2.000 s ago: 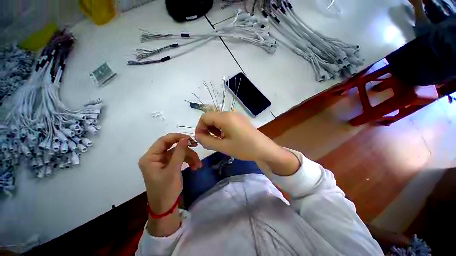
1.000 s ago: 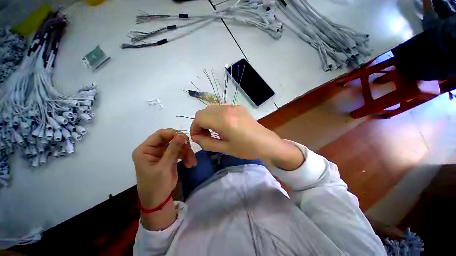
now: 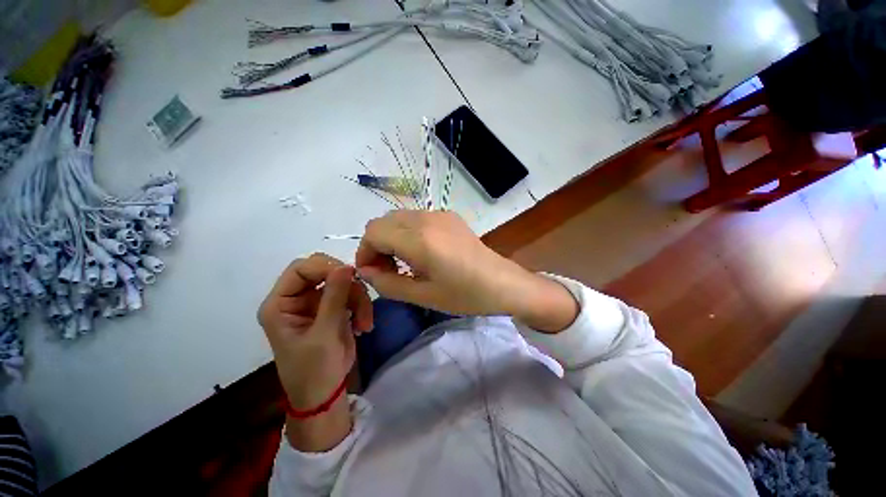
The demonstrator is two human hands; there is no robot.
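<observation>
Thin core wires (image 3: 393, 160) fan up and left from behind my right hand, above the white tabletop. Among them two thicker white-and-dark striped strands stand upright. My right hand (image 3: 423, 257) has its thumb and forefinger pinched at the wires. My left hand (image 3: 316, 306), with a red cord at the wrist, pinches at the same spot with thumb and forefinger; the fingertips of both hands nearly touch. The wire end between them is too small to make out. A small cutter-like tool (image 3: 385, 182), dark-tipped with a yellowish body, lies behind the wires. The cable body is hidden by my hands.
A smartphone (image 3: 481, 151) lies right of the wires. Small white pieces (image 3: 295, 203) and a greenish packet (image 3: 174, 120) lie left. Cable bundles (image 3: 87, 243) fill the left and another (image 3: 631, 63) the far right. Separate cables (image 3: 340, 60) lie behind. A red stool (image 3: 767, 160) and a dark-clothed person are right.
My right hand has moved slightly left, and the fanned wires have shifted left with it. Both hands keep pinching close together. The camera view has shifted a little. A striped cloth now shows at the lower left edge.
</observation>
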